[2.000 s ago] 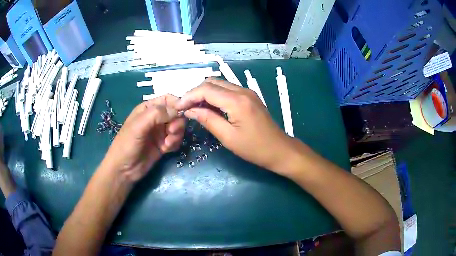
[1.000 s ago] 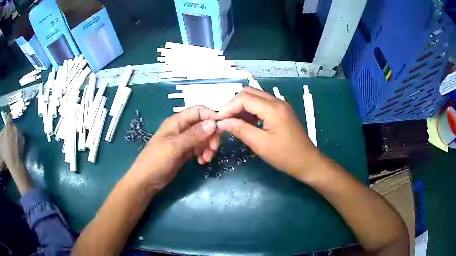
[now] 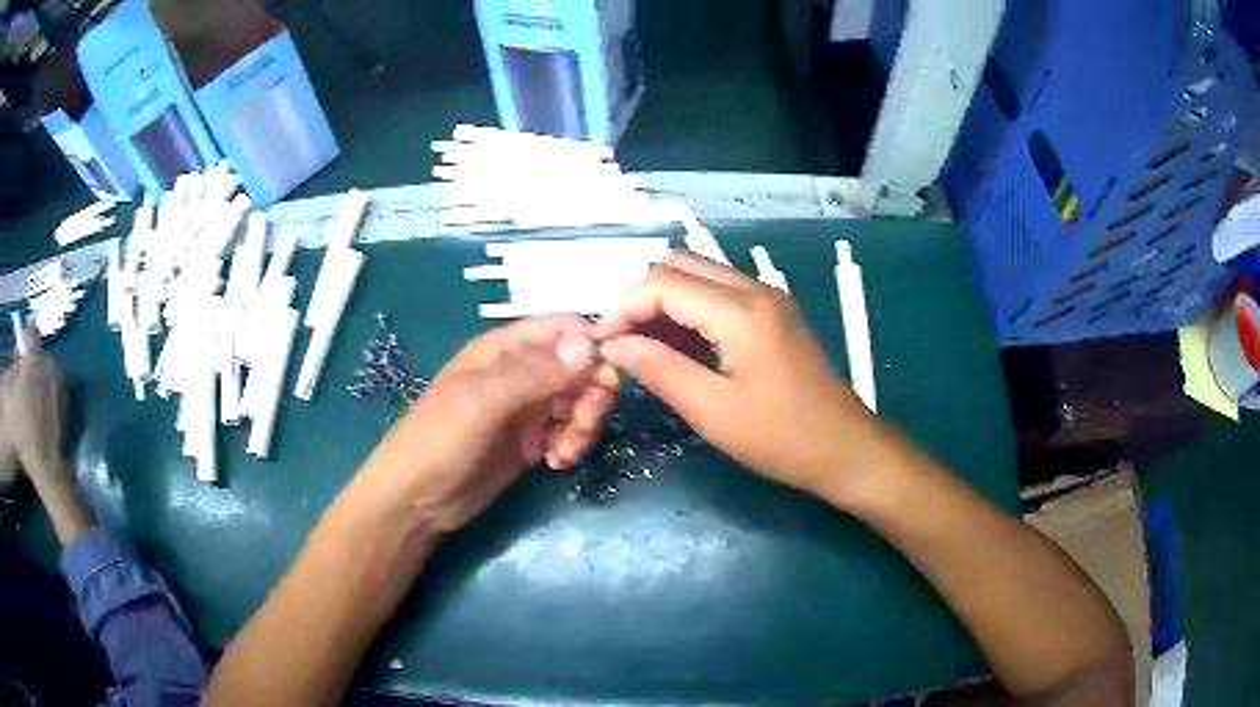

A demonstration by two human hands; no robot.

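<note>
My left hand (image 3: 518, 394) and my right hand (image 3: 719, 359) meet at the fingertips above the dark green tabletop (image 3: 580, 594). Between the fingertips they pinch a tiny dark fitting (image 3: 598, 354), mostly hidden by the fingers. Small shiny rings or clips (image 3: 629, 463) lie loosely scattered below and behind my hands. A tighter, darker heap of small fittings (image 3: 384, 366) lies left of my left hand. White plastic tubes (image 3: 574, 272) lie stacked just behind my hands, partly covered by my right hand.
More white tubes lie in a messy pile (image 3: 207, 318) at left; one lies at right (image 3: 855, 325). Light blue boxes (image 3: 270, 118) stand behind the pale rail (image 3: 774, 194). A blue crate (image 3: 1064, 180) is at right, a carton (image 3: 1092, 553) below it. Another person's hand (image 3: 35, 414) is at left.
The view has shifted, so the bench appears further right than two seconds ago. My hands stay together, fingertips pinched. The other person's hand has come into view at left.
</note>
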